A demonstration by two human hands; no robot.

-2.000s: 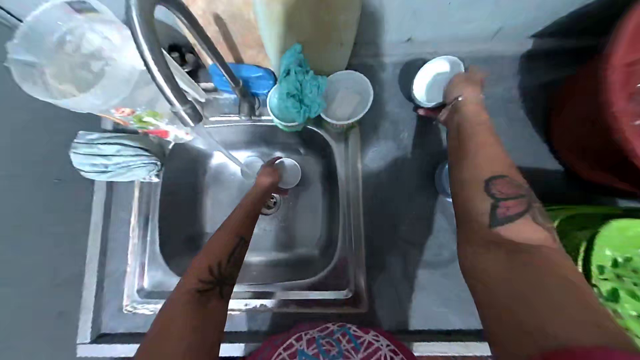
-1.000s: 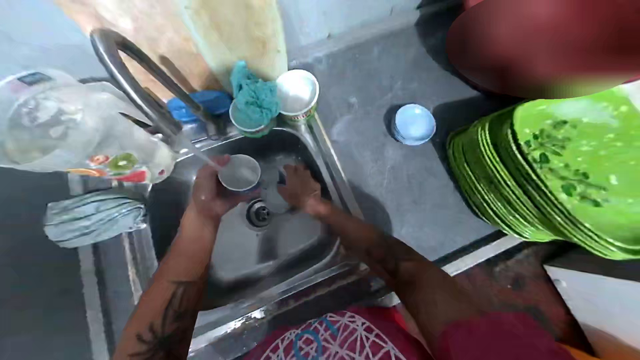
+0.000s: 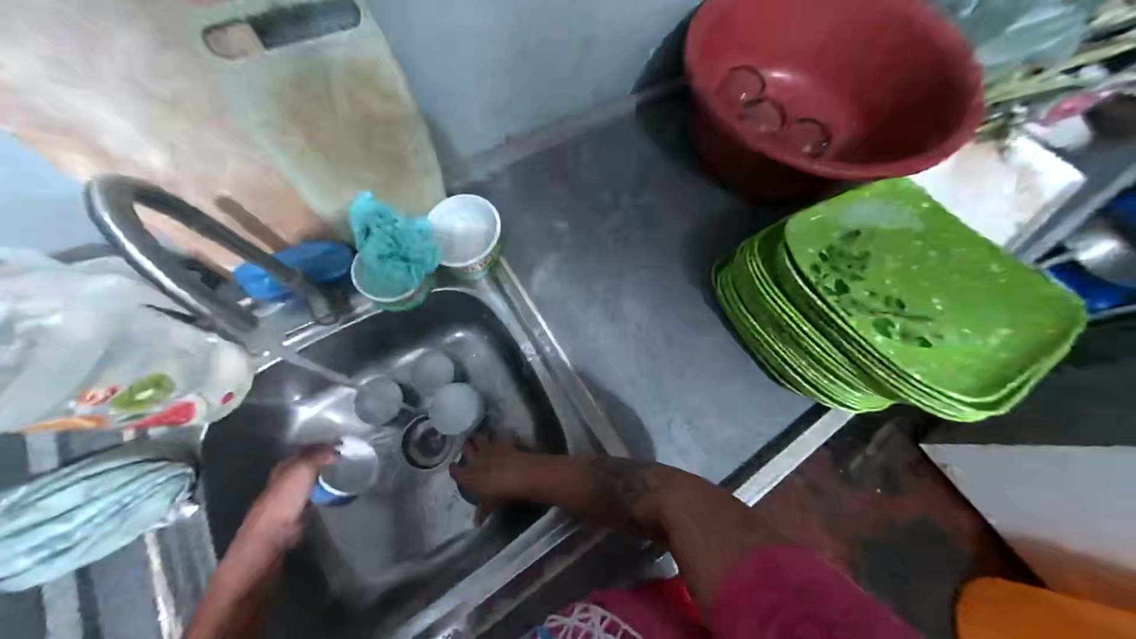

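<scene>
Water runs from the curved metal faucet (image 3: 169,257) into the steel sink (image 3: 390,532). At the sink's left side, my left hand (image 3: 306,479) grips a small cup (image 3: 353,467) with a blue lower part. Several small pale cups, one of them a cup (image 3: 456,408) beside the drain, rest on the sink floor; the water stream falls by a cup (image 3: 379,400) at the left. My right hand (image 3: 488,470) is low in the sink, just right of the drain, fingers bent downward; something bluish shows under it, and whether it holds that is unclear.
A teal scrubbing mesh (image 3: 395,244) sits in a tub beside a white tub (image 3: 465,232) behind the sink. Stacked green plates (image 3: 932,302) stand on the counter at the right, below a red basin (image 3: 834,80) with glasses inside. A folded cloth (image 3: 89,515) lies left.
The view has swung right. The bluish cup that stood on the counter one second ago is gone from there. More cups now show in the sink, and my left hand is lower.
</scene>
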